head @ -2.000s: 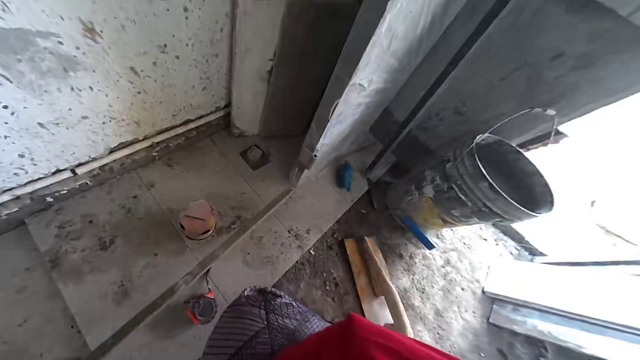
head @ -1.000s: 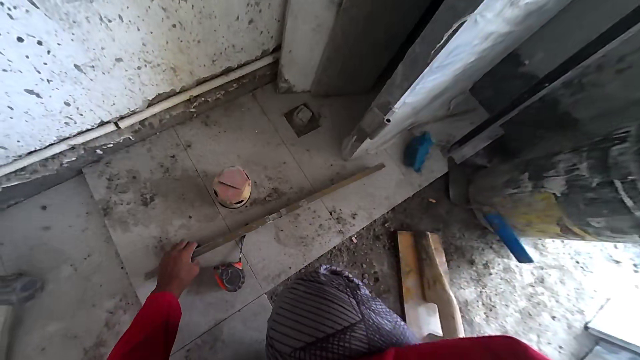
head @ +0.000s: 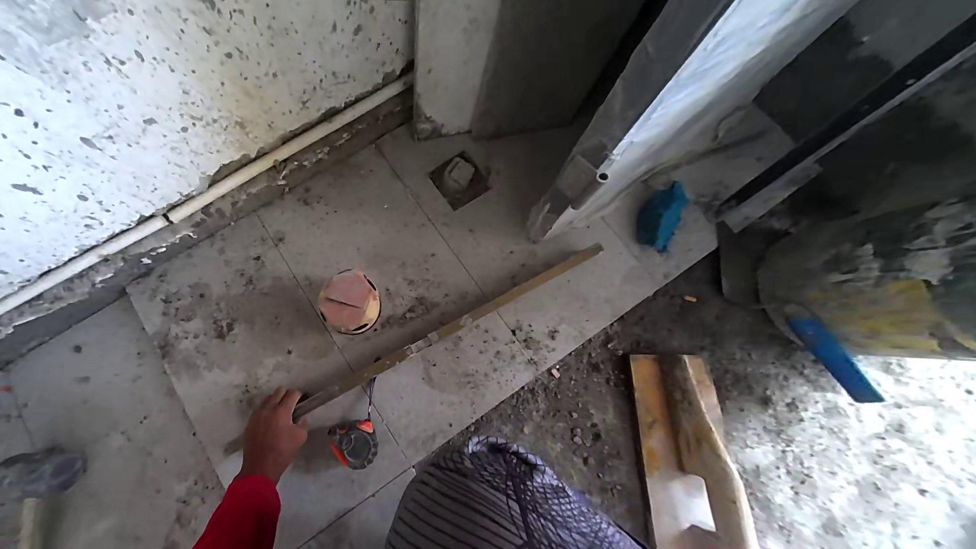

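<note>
My left hand [head: 274,433], in a red sleeve, grips the near end of a long straight bar [head: 488,309] that lies slantwise over the floor tiles. Just right of the hand rests a black and orange tape measure [head: 354,444], with a cord loop by it. Beyond the bar, a pipe opening with a pinkish cover [head: 349,300] stands in the tiles. A square floor drain [head: 459,180] is set farther back. A blue object [head: 662,216] sits past the bar's far end. My right hand is out of view.
A pale pipe [head: 221,187] runs along the foot of the speckled wall. Wooden pieces [head: 656,435] lie on the rough ground at right, below a cement-smeared bucket [head: 862,282] and a blue strip [head: 835,358]. A door frame [head: 610,145] stands behind. A mallet-like tool [head: 42,471] is at far left.
My left hand, absent two seconds ago, came into view and has hold of the bar. The bar earlier reached the door frame; its far end now lies short of it. The view shifted.
</note>
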